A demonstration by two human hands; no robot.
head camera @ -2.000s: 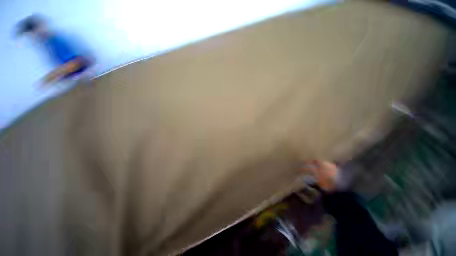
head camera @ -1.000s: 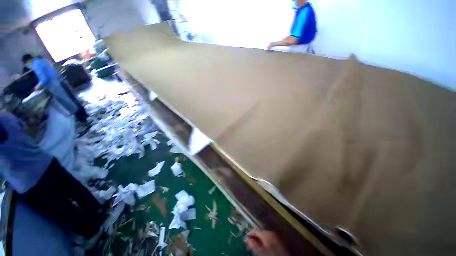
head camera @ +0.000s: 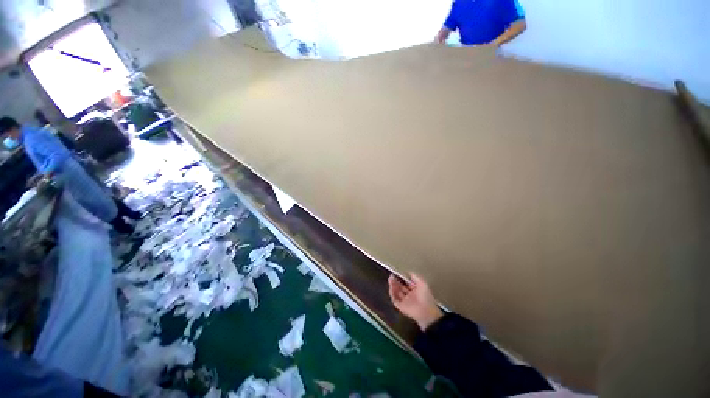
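A wide tan-brown fabric ply [head camera: 483, 163] covers most of the long cutting table, lying fairly smooth. Its thin whitish selvedge [head camera: 352, 245] runs diagonally along the near side. My left hand [head camera: 414, 300], bare and in a dark sleeve, is at this edge in the lower middle of the view. Its fingers are bent beside the selvedge; whether they pinch the cloth is unclear. My right hand is out of view. A white separator sheet [head camera: 284, 200] pokes out from under the ply onto the dark brown table edge [head camera: 323, 233].
A person in blue [head camera: 484, 22] stands across the table by the white wall. Another person [head camera: 58, 163] is at the left beside pale hanging cloth [head camera: 82, 288]. White scraps [head camera: 187, 256] litter the green floor [head camera: 241, 334]. A brown strip [head camera: 691, 116] shows at the far right.
Compared with a second ago, the large folds near me are gone and the ply lies flatter. My left hand has moved up to the selvedge. The view has shifted slightly.
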